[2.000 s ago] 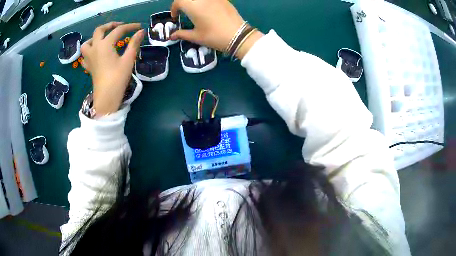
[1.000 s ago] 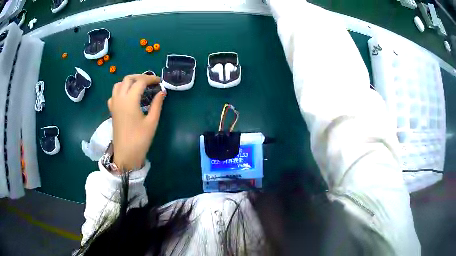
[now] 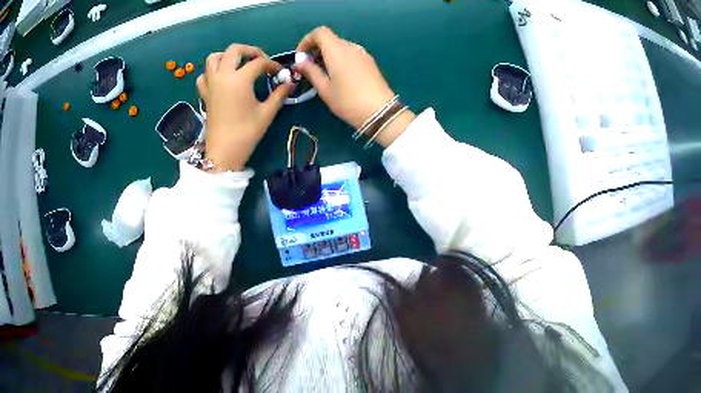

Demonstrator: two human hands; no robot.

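My left hand (image 3: 240, 100) and my right hand (image 3: 343, 77) meet over an open white charging case (image 3: 305, 95) with a dark interior. Each hand pinches a small white earbud between thumb and finger: the left earbud (image 3: 284, 75) and the right earbud (image 3: 300, 57). The fingers hide much of the case. The light-blue earbud tester (image 3: 327, 230) lies nearer me, its blue screen lit. The black cradle (image 3: 295, 187) on it carries a loop of thin wires (image 3: 315, 146); its slots cannot be made out.
An open case (image 3: 181, 127) lies beside my left wrist. Other open cases (image 3: 107, 80) and orange bits (image 3: 179, 73) lie left; another case (image 3: 510, 87) lies right. A crumpled white pouch (image 3: 129, 211) is near my left sleeve. A white tray (image 3: 607, 130) with a black cable stands right.
My right hand has come back from the far side to the case. My left hand has left the case at the left and joined it there. Both now hold earbuds. The view has shifted.
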